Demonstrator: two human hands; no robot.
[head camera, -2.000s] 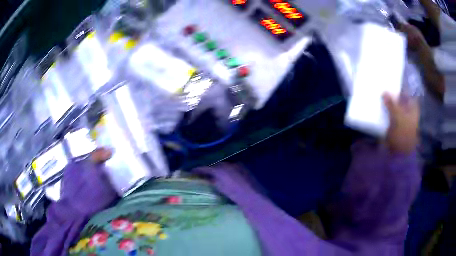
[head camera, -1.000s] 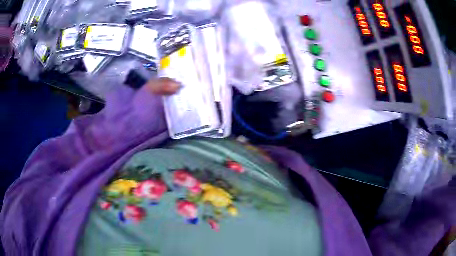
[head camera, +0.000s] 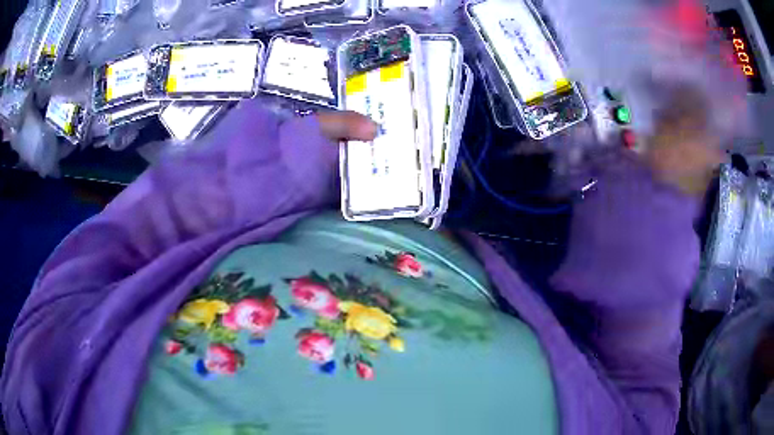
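My left hand holds a small stack of power bank half-assemblies upright at the centre. The top one shows a white cell, yellow tape and a green circuit board at its upper end. The thumb lies on its face; the other fingers are hidden. My right hand is blurred, in front of the tester at the right. Whether it holds anything cannot be told. Another half-assembly lies tilted between the stack and the tester, its board end towards me.
More half-assemblies and clear bags lie along the bench at the upper left. A blue cable loops right of the stack. Bagged units are at the right edge. A blurred red patch covers part of the tester.
My right hand has come from the lower right edge up in front of the tester. The white slab it held earliest is no longer seen in it. My left hand still holds the stack; the view has shifted.
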